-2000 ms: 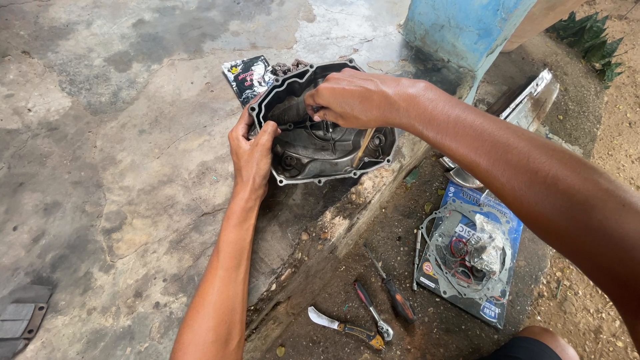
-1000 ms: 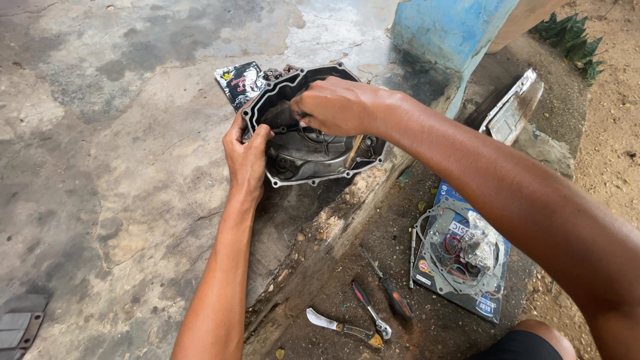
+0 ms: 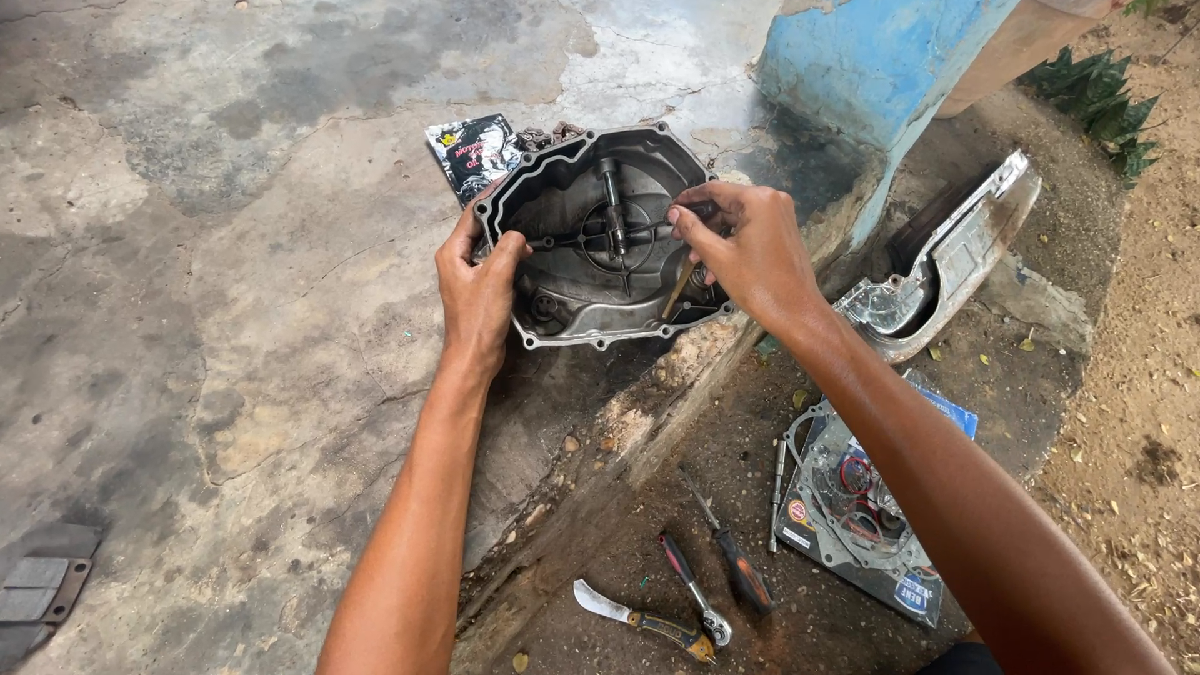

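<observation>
A metal engine side cover (image 3: 600, 343), its hollow side facing up, rests on the concrete ledge. My left hand (image 3: 478, 281) grips its left rim, thumb on the inside. A dark shaft with a round head (image 3: 614, 211) stands out of the cover's interior, with a thin wire ring (image 3: 586, 234) around its lower part. At the right of the cavity, my right hand (image 3: 741, 239) has its fingers pinched together near a dark bar that crosses the inside; whether they grip the bar or something small is hidden. A thin tan stick (image 3: 677, 289) leans below those fingers.
A printed packet (image 3: 473, 155) and a chain (image 3: 553, 136) lie behind the cover. Below the ledge are a curved knife (image 3: 647, 623), a ratchet (image 3: 694, 586), a screwdriver (image 3: 736, 562) and gaskets (image 3: 825, 497) on a box. Another metal cover (image 3: 956, 258) lies right, beside a blue pillar (image 3: 853, 75).
My right hand has moved from over the middle of the cavity to its right side, uncovering the shaft and the wire ring. My left hand still holds the left rim.
</observation>
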